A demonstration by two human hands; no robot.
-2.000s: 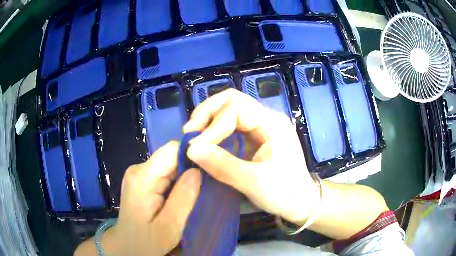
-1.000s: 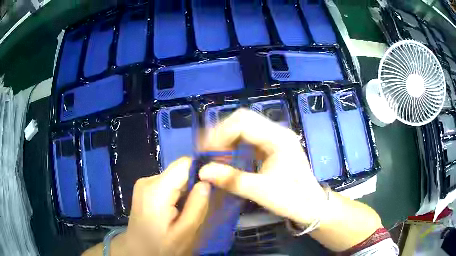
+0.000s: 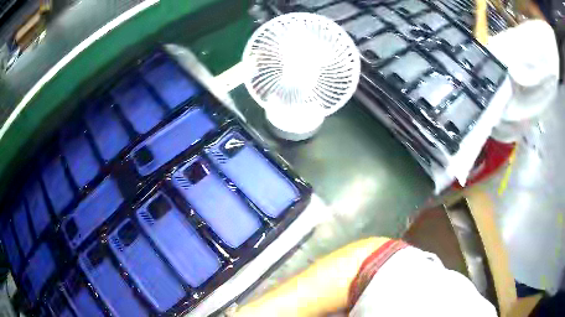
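A large glossy black tray (image 3: 127,186) lies tilted across the left of the view and holds rows of blue phone cases (image 3: 201,205), with a sideways row between them. The cases show dark square camera areas at one end. My right forearm, with a red band at the wrist and a white sleeve, enters at the bottom centre; my right hand itself is cut off by the bottom edge. My left hand is out of the picture. No case held in a hand is visible.
A white desk fan (image 3: 302,62) stands right of the tray on the green bench (image 3: 365,155). A stack of black trays (image 3: 427,77) with grey cases is at the upper right. A brown carton (image 3: 489,247) and a person in pale clothing are at the right.
The view has swung right and tilted. The tray and fan now lie further left, and the neighbouring stack and a person show. Both hands and the blue case they held have left the picture.
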